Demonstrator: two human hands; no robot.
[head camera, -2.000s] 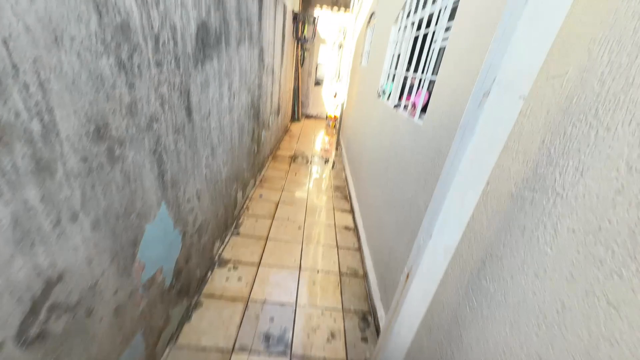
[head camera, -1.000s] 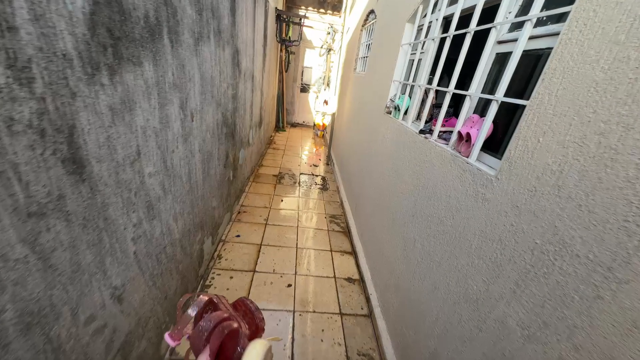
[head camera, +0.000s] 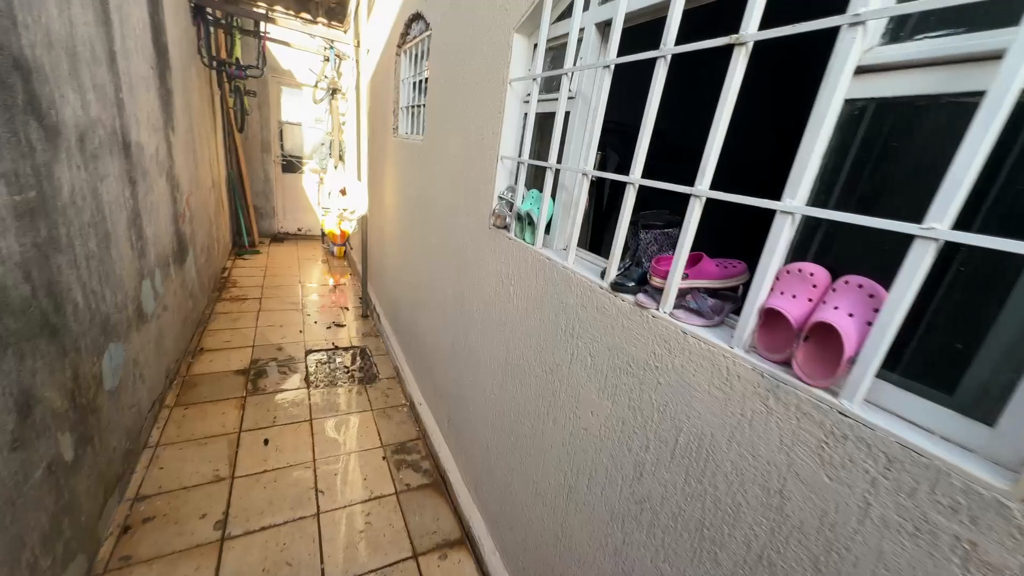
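Note:
Neither my left hand nor my right hand is in view. At right, behind the white window bars, a pair of light pink clogs leans toes up on the window sill. Left of them a magenta clog rests on top of purple sandals. Beside these stands a dark patterned boot, partly hidden by a bar. Mint green clogs lean at the far end of the sill, with a shiny silvery shoe next to them.
A wet tiled walkway runs between a stained grey wall and a textured beige wall. A rough patch breaks the tiles. Farther off are a pipe, long poles, a hanging bicycle and a white door.
The view has moved along the walkway and closer to the barred window. Dark red, glossy footwear at the bottom edge one second ago is out of view now.

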